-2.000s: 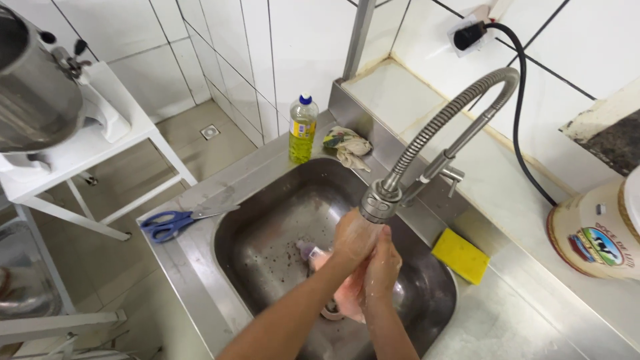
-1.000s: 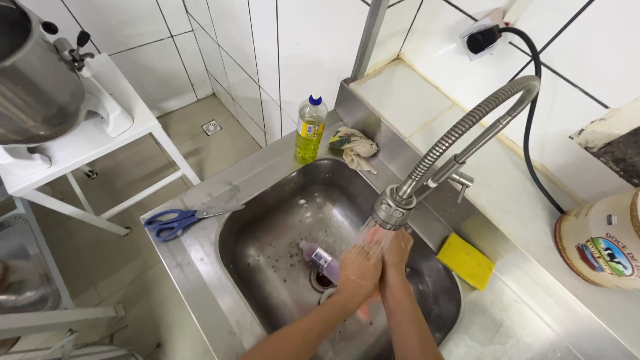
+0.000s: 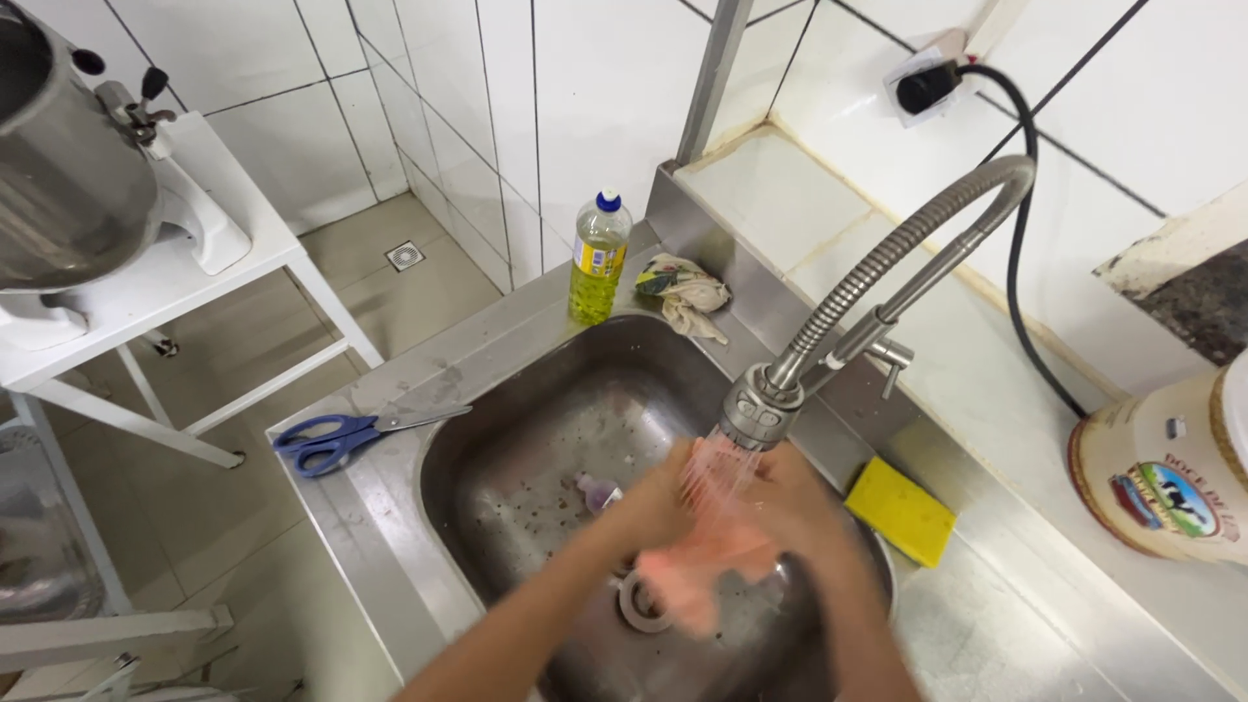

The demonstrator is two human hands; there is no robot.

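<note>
Both my left hand (image 3: 668, 502) and my right hand (image 3: 785, 492) hold a limp pink cloth (image 3: 710, 556) under the spray of the steel faucet head (image 3: 762, 408). The cloth is blurred and hangs over the sink basin (image 3: 507, 468), near the drain ring (image 3: 643, 603). A small bottle with purplish contents (image 3: 597, 492) lies in the basin, partly hidden by my left forearm. Dark specks dot the basin floor around it. My fingertips are hard to make out behind the water and cloth.
Blue-handled scissors (image 3: 336, 441) lie left of the basin. A bottle of yellow-green liquid (image 3: 599, 258) and a crumpled rag (image 3: 687, 292) stand behind it. At right are a yellow sponge (image 3: 902, 511) and a large tub (image 3: 1160, 468). A metal pot (image 3: 78, 166) stands on a white table.
The pink cloth, bunched between my hands a second ago, now hangs down loosely below them. My hands have moved a little apart. Less of the small bottle shows.
</note>
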